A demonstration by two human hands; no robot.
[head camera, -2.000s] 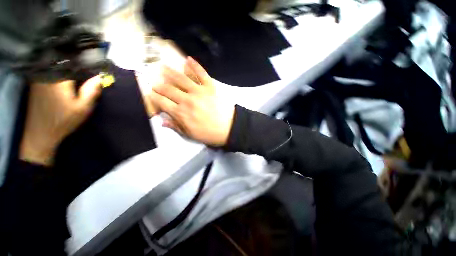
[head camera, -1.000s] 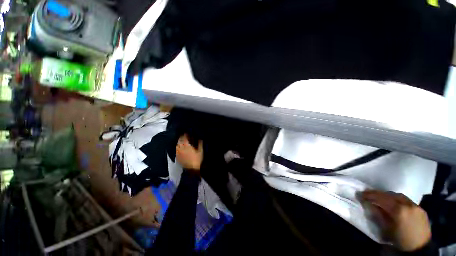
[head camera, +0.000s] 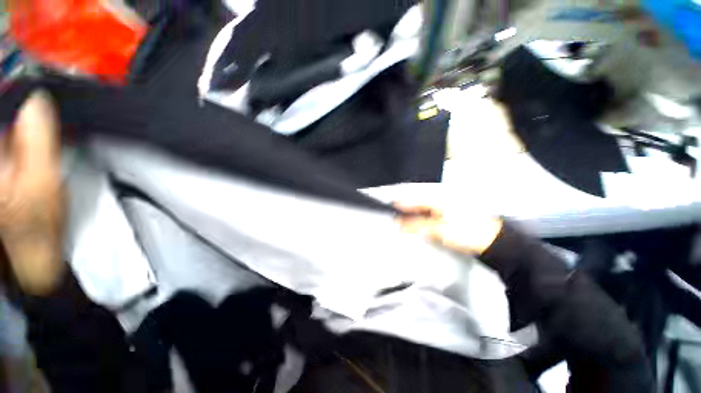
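A large garment panel (head camera: 307, 238), black on one side and pale grey-white on the other, is stretched between my two hands above the table's front edge. My right hand (head camera: 453, 228) grips its upper edge near the middle of the view. My left hand (head camera: 34, 184) is at the far left, blurred, at the panel's other end; its fingers look closed on the black edge. A thin dark line runs along the pale side. The panel's lower part hangs toward my lap.
Black panels with white edges (head camera: 330, 84) lie heaped behind the held panel. Black cut pieces (head camera: 557, 127) with a stepped corner lie on the white table (head camera: 607, 219) at right. A red-orange bag (head camera: 77, 34) is at upper left. Dark fabric hangs below the table edge at right.
Both hands have risen from below the table edge, lifting the pale panel and spreading it across the view. The camera has turned back toward the machine area.
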